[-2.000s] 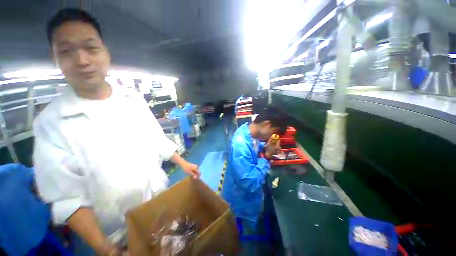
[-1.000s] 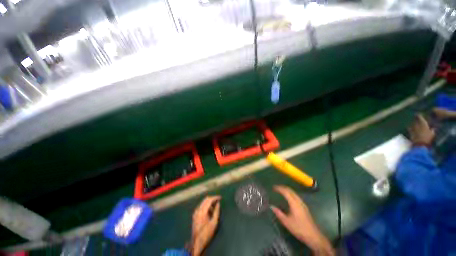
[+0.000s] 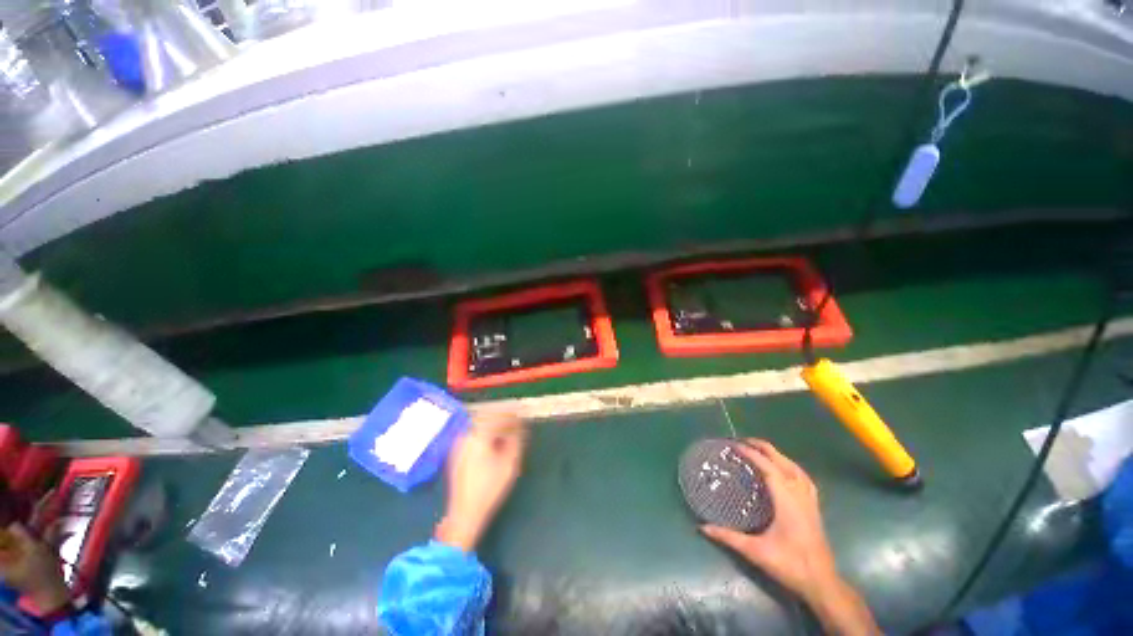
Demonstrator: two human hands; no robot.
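A round dark speckled screw dish (image 3: 723, 485) with small silvery bits in it lies on the green bench. My right hand (image 3: 795, 528) grips its right edge between thumb and fingers. My left hand (image 3: 482, 472) is blurred, beside the right edge of the blue parts bin (image 3: 373, 437); whether it holds anything cannot be told. The bin holds white small parts. The yellow electric screwdriver (image 3: 861, 420) lies to the right of the dish, its black end towards me.
Two red carrier trays (image 3: 534, 375) with dark tablets sit in the green channel behind the pale ledge (image 3: 671, 395). A clear bag (image 3: 249, 503) lies left of the bin. Another person's hand (image 3: 35, 565) is at far left, near a red tray. A white post stands left.
The view has turned from the neighbouring workers to the bench. My right hand has taken hold of the dish, which it was beside before. My left hand has moved to the blue bin.
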